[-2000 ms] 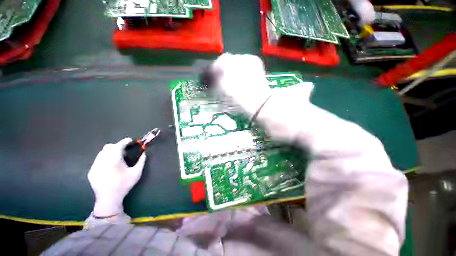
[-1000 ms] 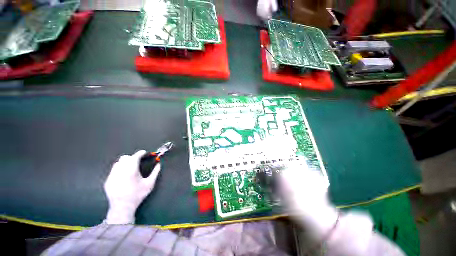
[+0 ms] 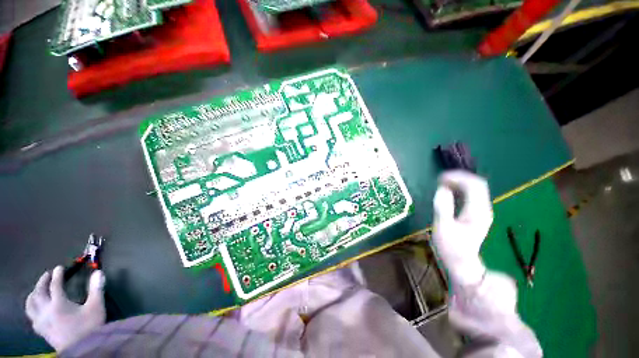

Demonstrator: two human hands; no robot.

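A large green circuit board (image 3: pixel 280 182) lies solder side up, tilted in view, with a stepped notch near me. A bit of red support (image 3: pixel 223 277) shows under its near left edge. My left hand (image 3: pixel 66 308), white-gloved, holds side cutters (image 3: pixel 91 253) at the lower left, silvery jaws pointing away from me, off the board. A dark ribbed block like a brush (image 3: pixel 454 156) is at the bench's right side. My white-gloved right hand (image 3: pixel 462 220) is curled just below it, fingertips at its near edge; whether they still grip it is not clear.
Two boards on red carriers (image 3: pixel 150 59) (image 3: pixel 315 28) stand beyond the bench. A dark tray edge (image 3: pixel 466 15) and a red bar (image 3: pixel 518 28) are at the far right. Spare black-handled cutters (image 3: pixel 525 255) lie on the lighter green mat at right. Yellow tape (image 3: pixel 536 177) lines the near edge.
My right hand has moved off the board to the right with the dark block. The view has turned right, so the board appears rotated. My left hand still holds the cutters.
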